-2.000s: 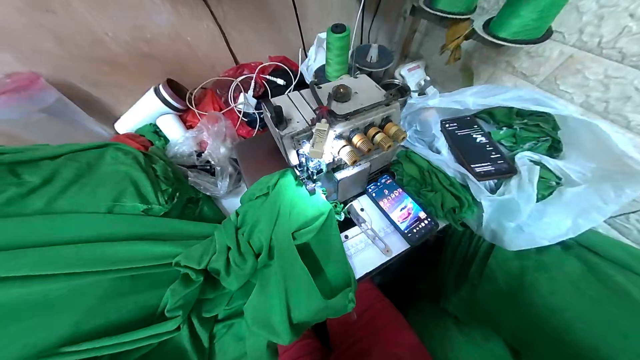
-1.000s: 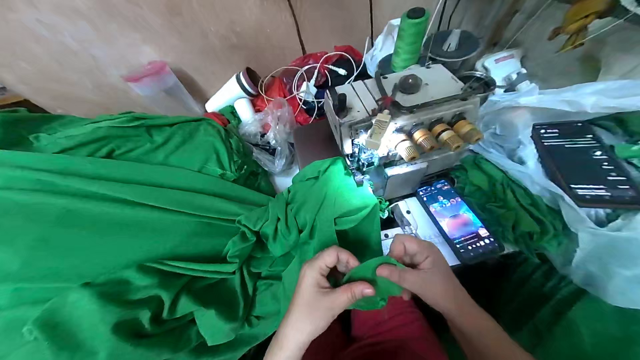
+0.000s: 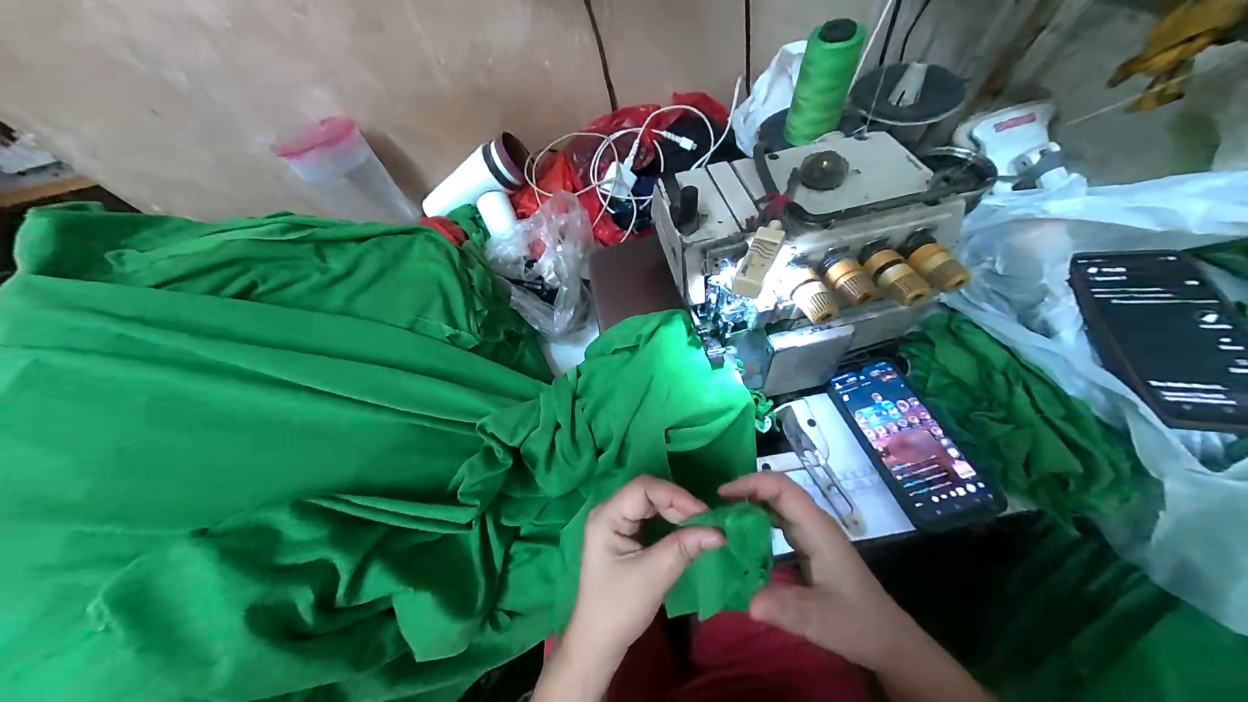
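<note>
My left hand (image 3: 639,556) pinches a small piece of green fabric (image 3: 726,565) between thumb and fingers, low in the middle of the view. On the same piece's right side is my right hand (image 3: 819,565), fingers curled around its edge, thumb apart from it. Just beyond my hands, a large heap of green fabric (image 3: 292,390) reaches from the left to the lit needle area of an overlock sewing machine (image 3: 809,234). A cone of green thread (image 3: 825,83) stands behind the machine. Metal tweezers (image 3: 824,473) lie on the white plate in front of it.
A lit smartphone (image 3: 916,444) rests right of the tweezers. Another phone (image 3: 1165,331) lies on a white plastic bag (image 3: 1033,244) at the right. Behind the fabric are a white cable (image 3: 604,166), a clear plastic bag (image 3: 556,253) and a pink-lidded container (image 3: 341,166) by the wall.
Both hands were out of view two seconds ago, then came in holding the small fabric piece. Since one second ago my right thumb has moved off the piece. The view has shifted.
</note>
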